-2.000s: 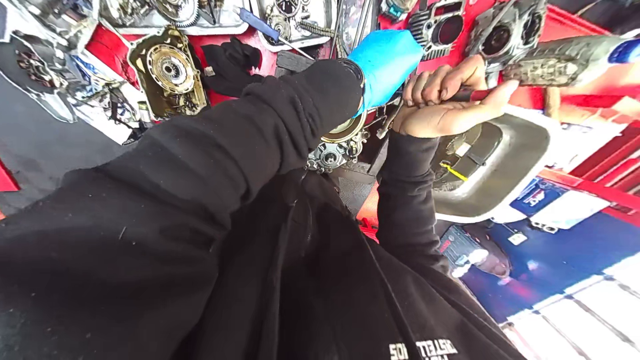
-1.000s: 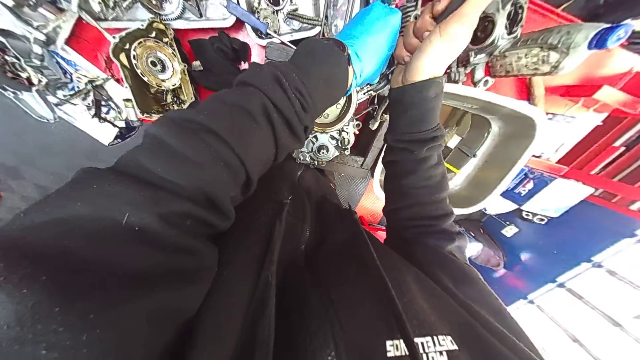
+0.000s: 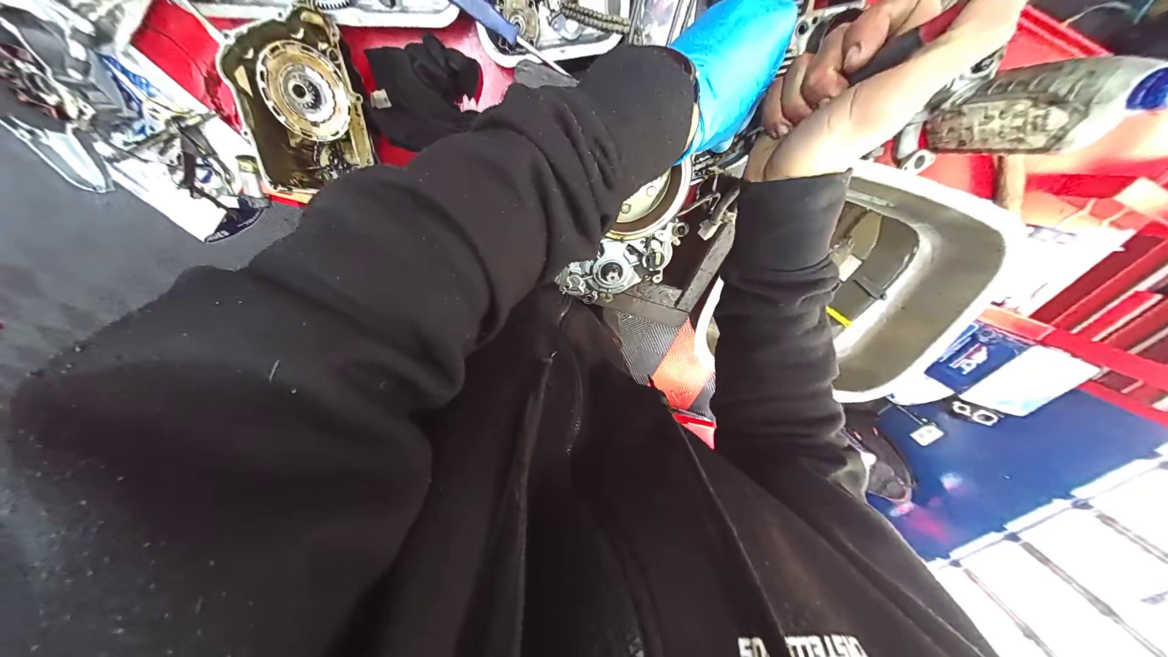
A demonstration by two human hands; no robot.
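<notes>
At the top, my left hand (image 3: 744, 68) wears a blue glove and lies over the engine; its fingertips are out of sight, so its hold cannot be told. Beside it on the right, my bare right hand (image 3: 849, 100) is palm up, its fingers curled around a black and red tool handle (image 3: 903, 47). The tool's working end is hidden. Below the glove shows the engine's round metal housing (image 3: 652, 205), with a smaller geared part (image 3: 613, 271) under it. A finned cylinder part is partly visible behind my hands.
An oily engine cover (image 3: 306, 96) and a black cloth (image 3: 424, 91) lie on the red surface at left. A blue-handled tool (image 3: 488, 18) is near the top. To the right are a clear bottle with a blue cap (image 3: 1040, 105) and a grey basin (image 3: 958, 265).
Since two seconds ago, my right hand has moved up in the view, away from the basin, still closed around the handle. The gloved hand has also shifted slightly upward.
</notes>
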